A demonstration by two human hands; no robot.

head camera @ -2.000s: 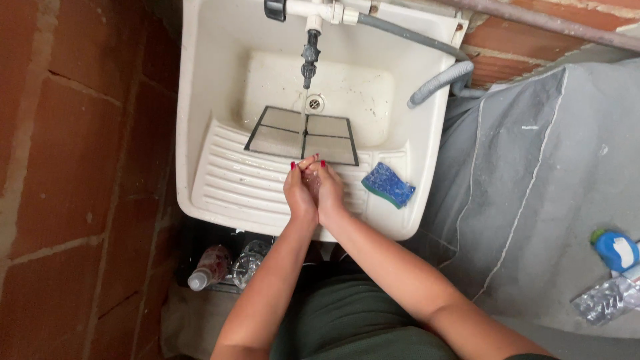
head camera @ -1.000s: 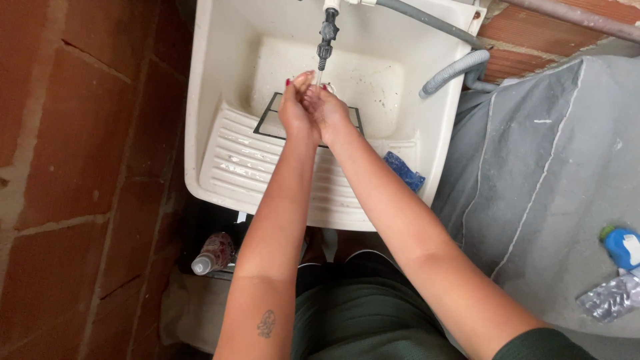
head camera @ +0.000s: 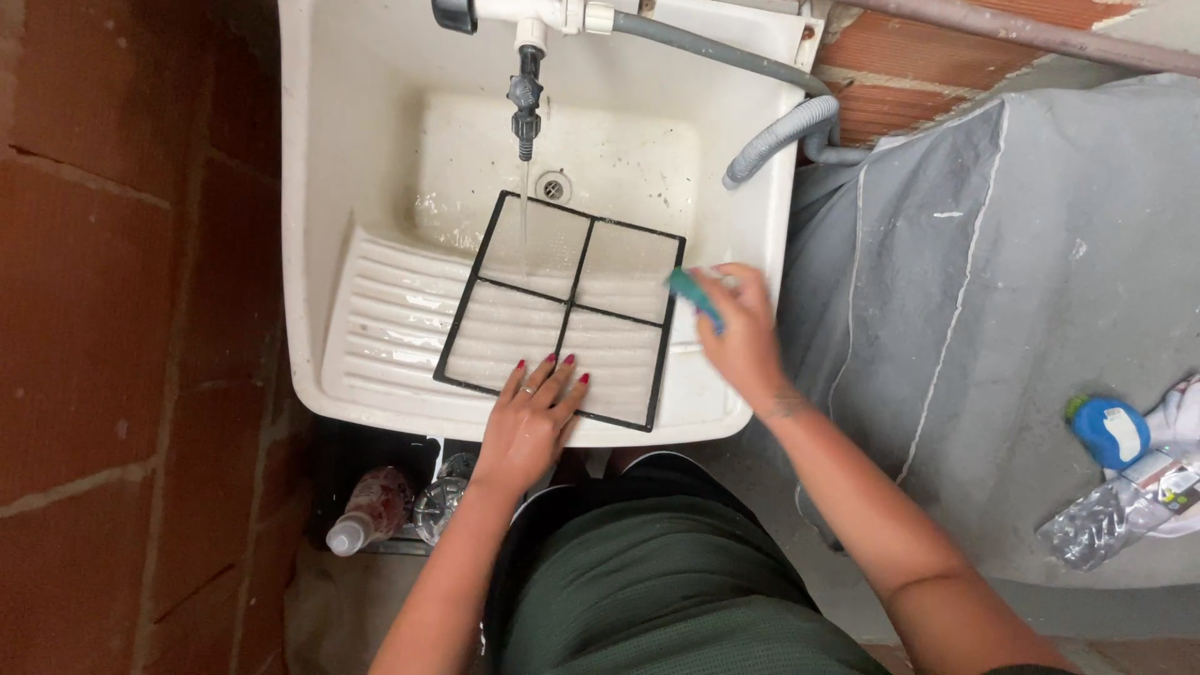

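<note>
A rectangular mesh filter screen (head camera: 614, 314) with a black frame and cross bars lies on the ribbed washboard of a white laundry sink (head camera: 323, 281). My left hand (head camera: 539, 408) rests flat on its near edge, fingers spread, without gripping it. Just right of the screen, my right hand (head camera: 745, 342) is closed on a green and blue sponge (head camera: 696, 298), somewhat blurred. Water runs in a thin stream from the dark tap nozzle (head camera: 526, 112) onto the upper left part of the mesh.
A grey corrugated hose (head camera: 783, 141) hangs over the sink's right wall. Bottles (head camera: 375, 511) stand below the sink at left. On the grey cover (head camera: 956, 309) at right lie a blue container (head camera: 1111, 431) and a clear plastic bottle (head camera: 1092, 525). A brick wall (head camera: 94, 328) borders the left side.
My hands, together under the water a second ago, are now apart. The left has come down onto the screen, and the right has taken up the sponge from the washboard. The screen sits nearer the front rim.
</note>
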